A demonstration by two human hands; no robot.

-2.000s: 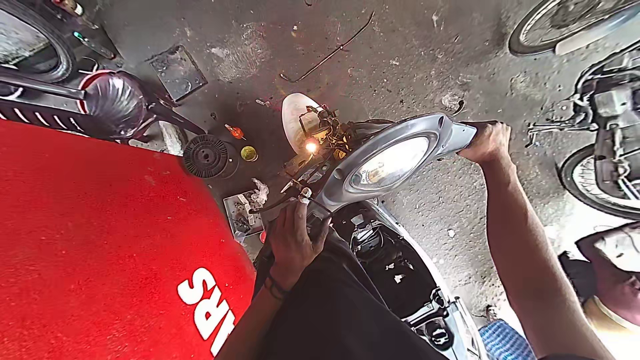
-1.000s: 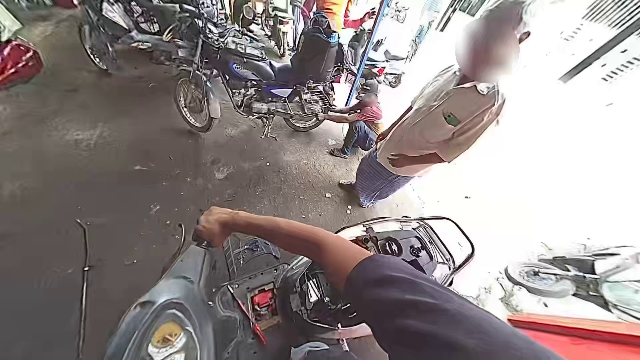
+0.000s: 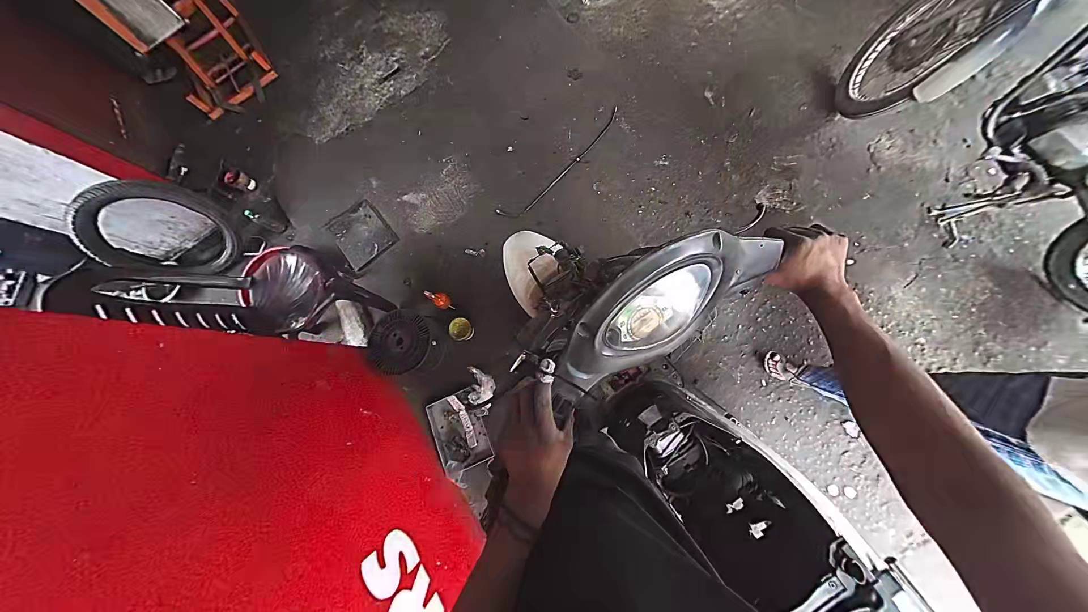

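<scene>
Beneath me is a scooter whose grey handlebar cover [image 3: 586,340] surrounds an oval speedometer [image 3: 659,308]. My right hand [image 3: 812,257] is closed around the black grip at the cover's right end. At the left end, my left hand [image 3: 535,433] lies on the other handlebar grip, fingers reaching forward toward the lever; its grip is partly hidden by the hand. A pale front fender [image 3: 529,270] shows ahead of the handlebar, with exposed parts beside it. Behind the speedometer, the scooter's body [image 3: 731,484] has no seat over its dark inner bay.
A red panel with white lettering [image 3: 212,442] fills the left side. Beyond it lie a loose tyre [image 3: 153,228], a black spool [image 3: 399,342] and a parts tray [image 3: 461,429]. A thin rod [image 3: 565,174] lies ahead. Motorcycles [image 3: 1041,144] and a person's sandalled foot [image 3: 778,365] are at right.
The view has swung from the motorcycles and people back down over the scooter. The light glowing near the front fender two seconds ago no longer shows. My right hand remains on its grip.
</scene>
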